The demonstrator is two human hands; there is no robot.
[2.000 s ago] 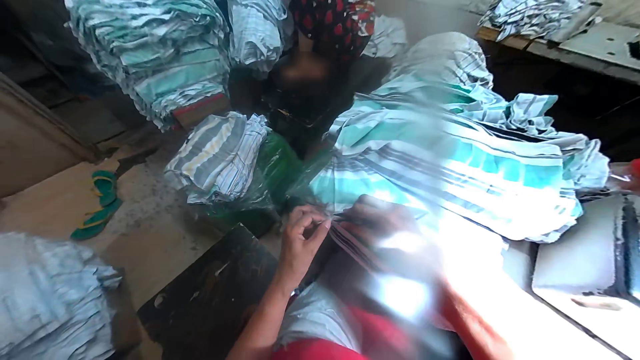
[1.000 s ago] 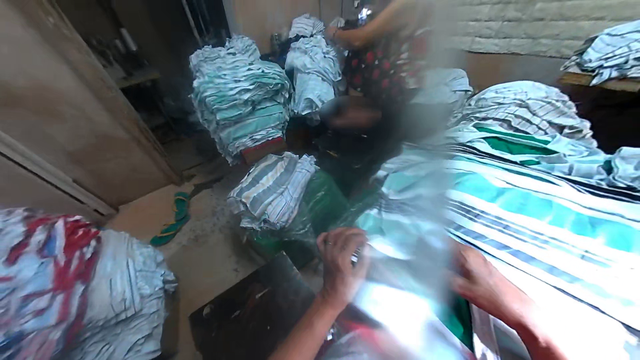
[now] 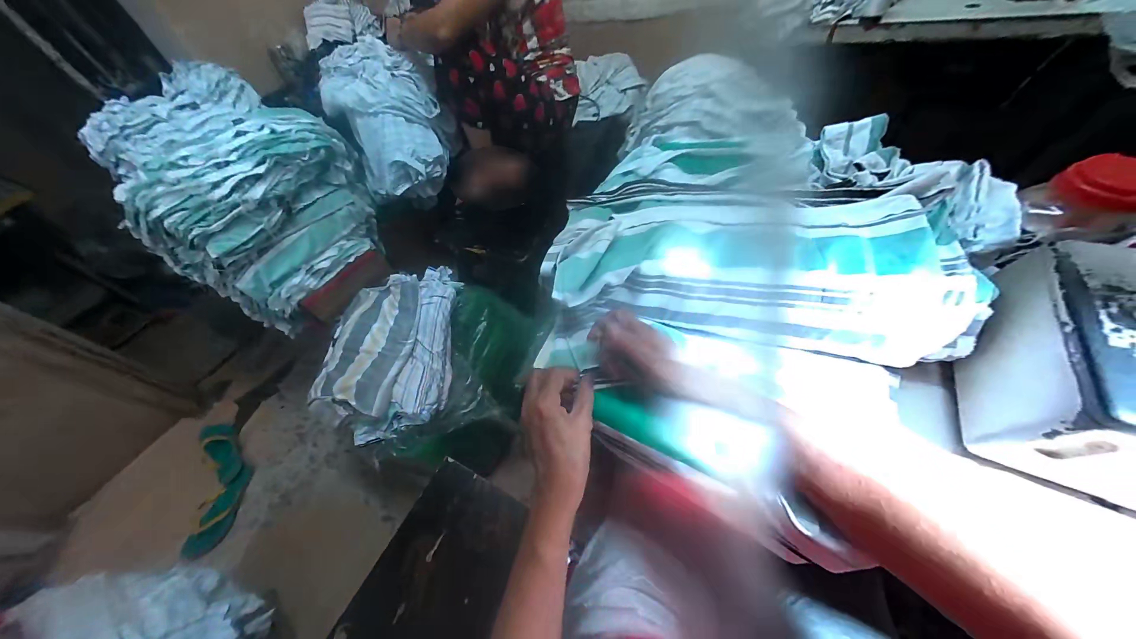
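Note:
Striped green, white and dark cloth point(image 3: 852, 266) lies in a pile before me, bright with glare. At its near left edge my left hand point(image 3: 557, 408) pinches the corner of a green and white cloth point(image 3: 639, 422) between thumb and fingers. My right hand point(image 3: 632, 348), blurred, is just right of and above the left, over the same cloth's edge; whether its fingers grip anything cannot be told. The green and white cloth runs from the left hand toward my lap and right forearm. A vertical blurred, hazy band covers part of the pile and the right arm.
A grey-striped cloth bundle point(image 3: 386, 355) rests on a green plastic bag point(image 3: 493, 342). Tall cloth stacks point(image 3: 240, 195) stand back left, near another person point(image 3: 510, 71). Green flip-flops point(image 3: 217, 488) lie on the floor. A dark board point(image 3: 435, 559) is by my left arm; a sewing machine point(image 3: 1029, 355) stands right.
One second ago my hands were apart, the right one farther right on the cloth; now they are close together at the cloth's corner. The view has shifted.

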